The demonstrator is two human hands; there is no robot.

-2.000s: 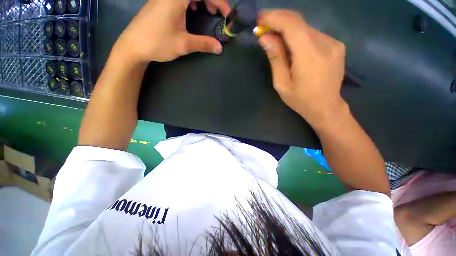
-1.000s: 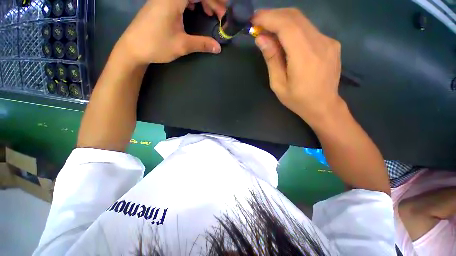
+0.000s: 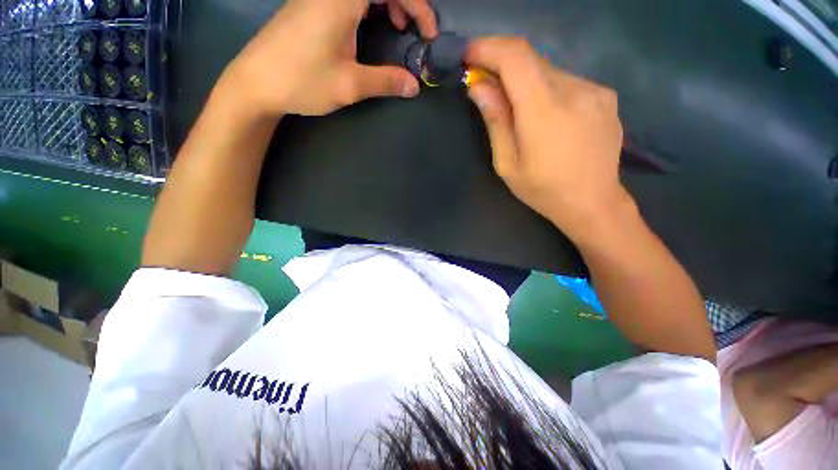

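Note:
My right hand grips a small mallet with a black head and a short yellow shaft section by my fingertips. The head is over the right side of a small round black part, which sits on the dark bench top. My left hand is curved around the part's left side, thumb and fingers spread at its edge. Whether the thumb touches the part is hard to tell. The mallet head hides some of the part, and the mallet's grip is hidden in my right hand.
A clear tray at the upper left holds rows of black parts. A lone black piece stands at the upper right. A thin dark stick lies right of my right hand. A person's arm shows at lower right.
The mallet head is slightly lower than a second ago and shows its round end more. The black part and my left hand have shifted slightly right.

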